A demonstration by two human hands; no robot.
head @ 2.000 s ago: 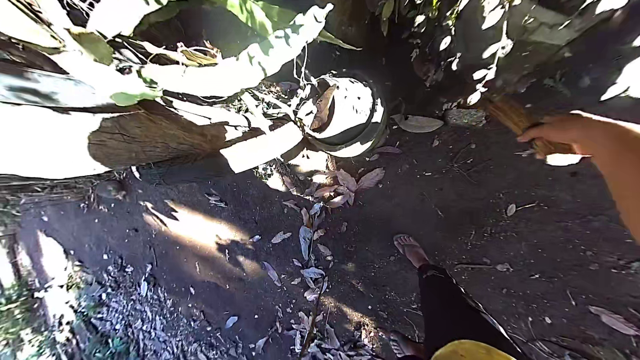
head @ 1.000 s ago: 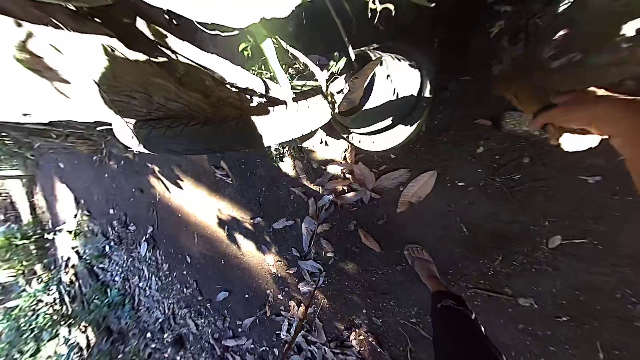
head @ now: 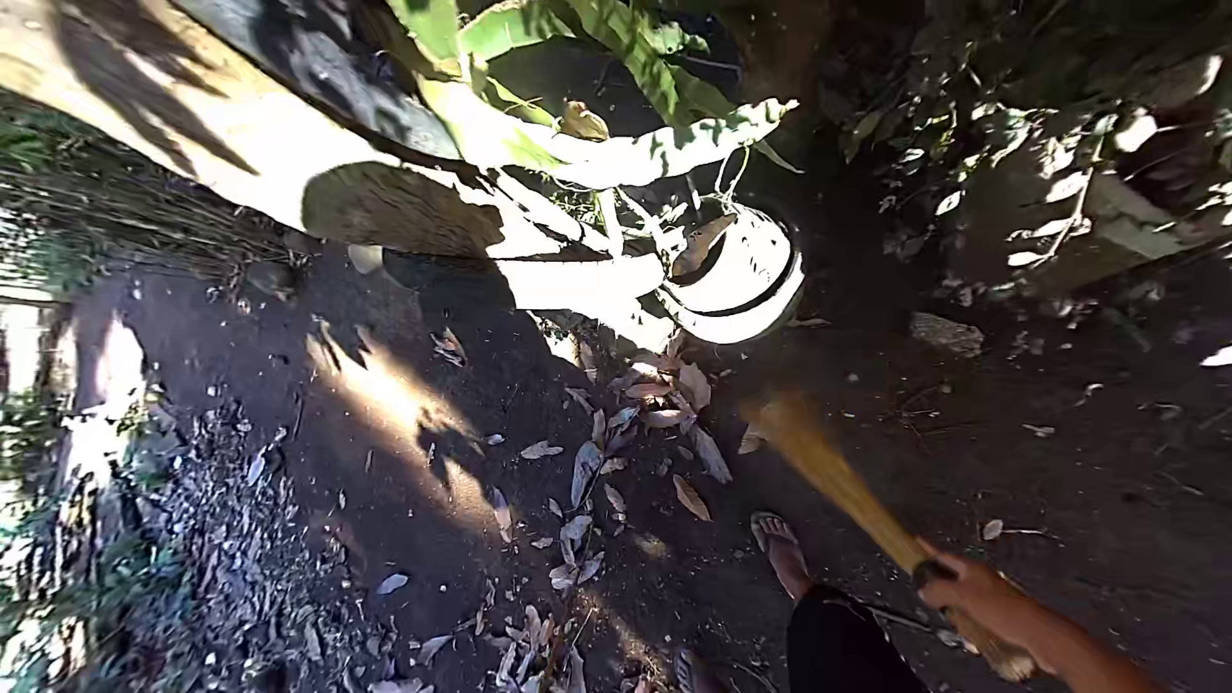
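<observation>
My right hand is closed around the dark-bound part of a short broom of yellowish fibres, at the lower right. The broom slants up and to the left, and its far end is blurred above the dark soil. Just left of that end lie dry brown leaves, gathered in a loose strip that runs down the ground. My left hand is out of view.
A round pot-like container stands beyond the leaves, beside a thick log and a green-leaved plant. A stone lies to the right. My sandalled foot is on the soil.
My right hand and the broom have come down from the upper right, and the broom's end now lies near the leaves. The view has shifted.
</observation>
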